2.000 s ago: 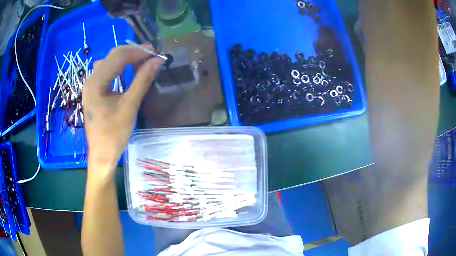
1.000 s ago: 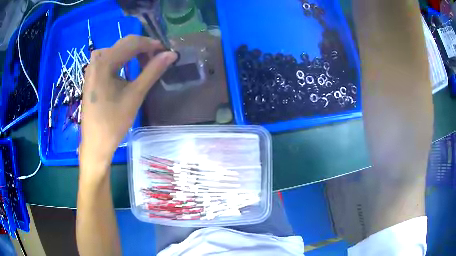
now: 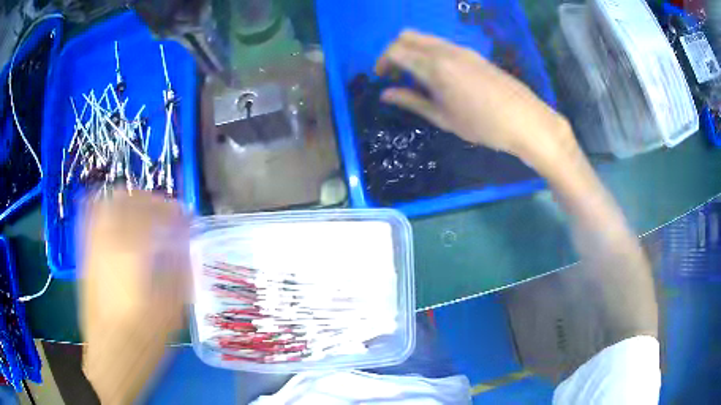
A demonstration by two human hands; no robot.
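Observation:
My left hand (image 3: 134, 273) is blurred over the near end of the left blue tray (image 3: 57, 253), beside the clear box; its fingers and anything in them cannot be made out. My right hand (image 3: 451, 91) is over the right blue tray (image 3: 443, 204) of dark and silver rings (image 3: 403, 146), thumb and fingers apart, no part visible between them. White leads (image 3: 111, 134) lie jumbled in the left tray. The clear box (image 3: 405, 300) holds red-and-white parts (image 3: 261, 316) laid in rows. The press block (image 3: 249, 111) shows its round seat and dark slot.
The press head (image 3: 198, 35) stands above the brown base plate (image 3: 269, 178), with the green press base (image 3: 257, 24) behind. Stacked clear boxes (image 3: 644, 79) are at the right. A white cable (image 3: 20, 119) curves at the left. Cardboard (image 3: 553, 316) is below the bench edge.
My left hand has left the press block and moved down and left. My right hand has come back into view over the ring tray. The block's seat is now uncovered.

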